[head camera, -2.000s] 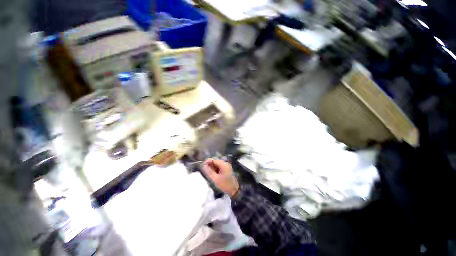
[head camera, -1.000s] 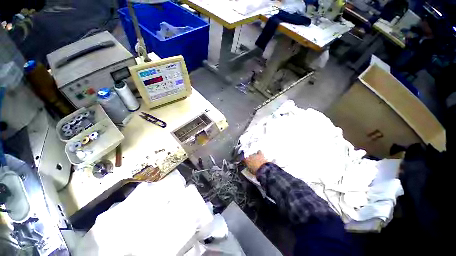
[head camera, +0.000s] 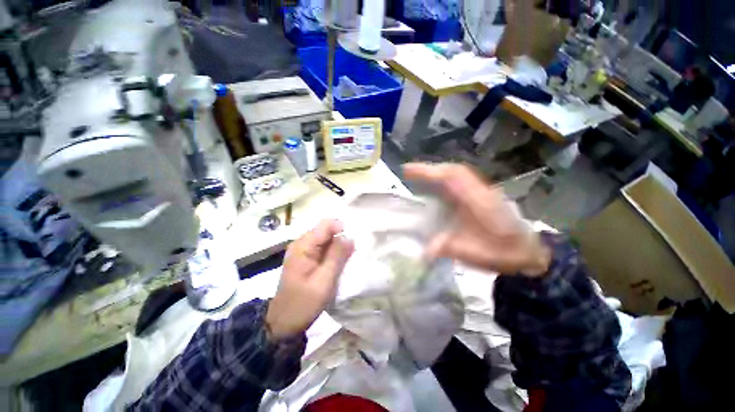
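Note:
A white cloth piece (head camera: 399, 282) hangs in front of me above my lap, slightly blurred. My left hand (head camera: 310, 269) pinches its upper left edge between thumb and fingers. My right hand (head camera: 479, 221) is raised at the cloth's right side, blurred, thumb and fingers apart; whether it touches the cloth cannot be told. More white cloth lies over my lap. The cream sewing machine head (head camera: 121, 173) stands at the left, with bright white cloth below its needle area.
On the cream table are a bobbin tray (head camera: 266, 181), a black thread snips (head camera: 330, 185), thread spools and a control panel (head camera: 353, 145). A beige metal box (head camera: 282, 113) stands behind. A cardboard box (head camera: 645, 241) and heaped white cloth are at the right.
The view has swung left, bringing in the machine head. My right hand has left the white heap and risen to the middle. My left hand has come into view with the cloth.

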